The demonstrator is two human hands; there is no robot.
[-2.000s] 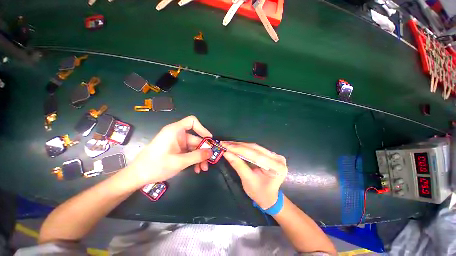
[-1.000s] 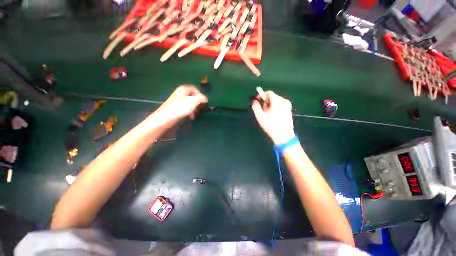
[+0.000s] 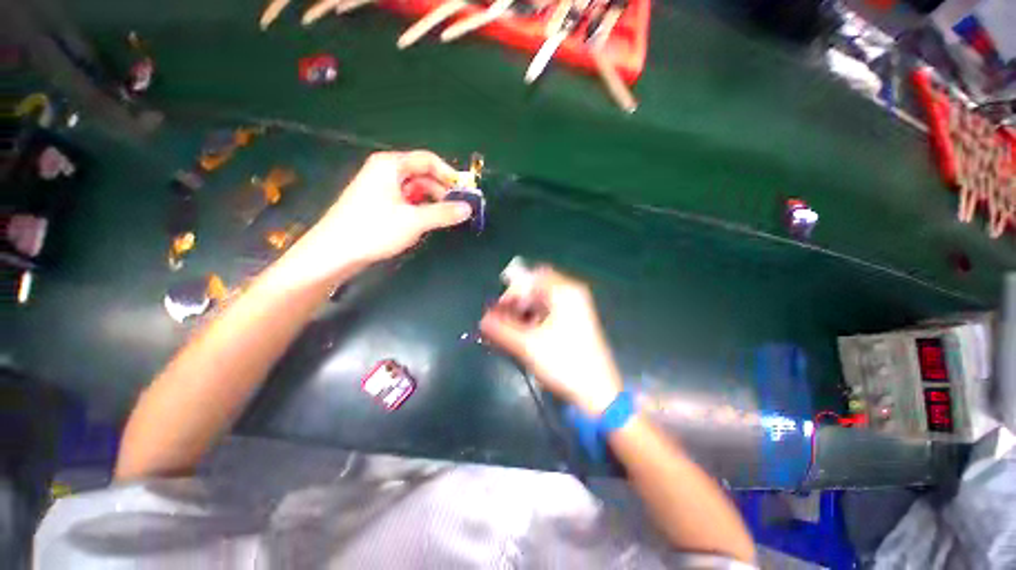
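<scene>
My left hand (image 3: 384, 212) holds a small dark display screen module (image 3: 466, 205) by its edge, just this side of the bench seam; its orange flex tail points away from me. My right hand (image 3: 554, 334) is blurred, nearer to me and to the right. Its fingers are closed on a pale-ended tool (image 3: 516, 273); whether it also holds something dark cannot be told. A red-rimmed watch housing (image 3: 389, 383) lies on the bench (image 3: 446, 412) in front of me, touched by neither hand.
Loose screen modules with orange tails (image 3: 187, 301) lie at left, partly behind my left arm. A red tray (image 3: 629, 45) with pale straps is at the far side, another tray (image 3: 941, 134) at far right. A power supply (image 3: 891, 373) stands right beside a blue mat (image 3: 783, 390).
A dark module that lay beyond the seam is now in my left hand. My right hand has come back towards me from the seam. The view has shifted.
</scene>
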